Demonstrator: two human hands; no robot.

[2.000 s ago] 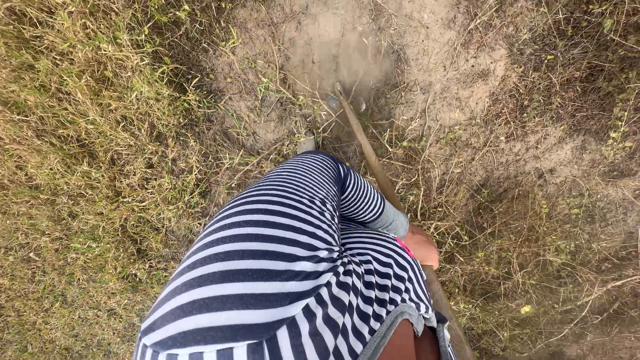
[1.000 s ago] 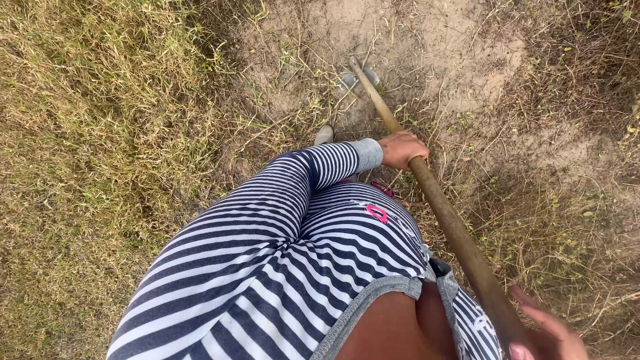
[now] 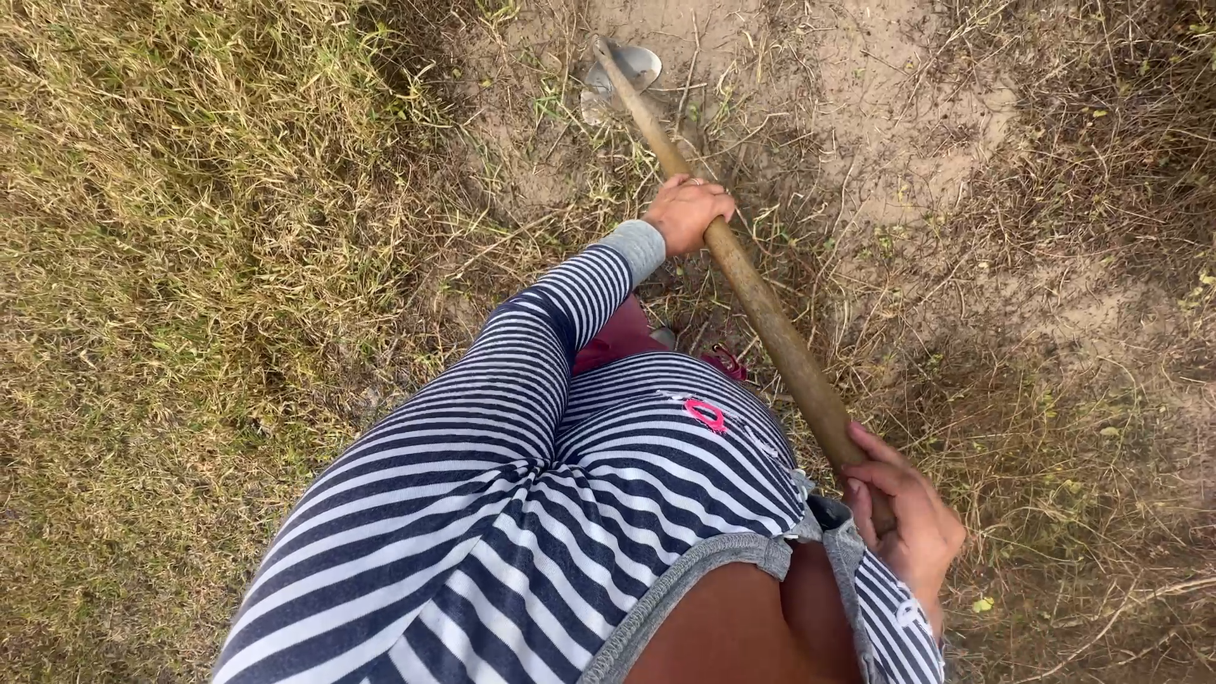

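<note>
A long wooden handle (image 3: 774,328) runs diagonally from the upper middle to the lower right. At its far end, a rounded grey metal blade (image 3: 638,68) lies low over the soil; whether it is a hoe or another digging tool is hard to tell. My left hand (image 3: 689,214), below a striped sleeve with a grey cuff, is closed around the handle's middle part. Nearer my body, my right hand (image 3: 902,508) holds the handle close to its near end, fingers on one side and thumb on the other.
Dense dry grass (image 3: 190,237) covers the left side. Bare soil (image 3: 912,123) with scattered stems and twigs lies around and right of the blade. Brushy dry weeds (image 3: 1121,171) grow at the right. Part of a shoe (image 3: 663,336) shows beneath my body.
The blade was hidden in dust two seconds ago and now shows plainly. My right hand has come in from the lower edge and closed on the handle, which my left hand still holds.
</note>
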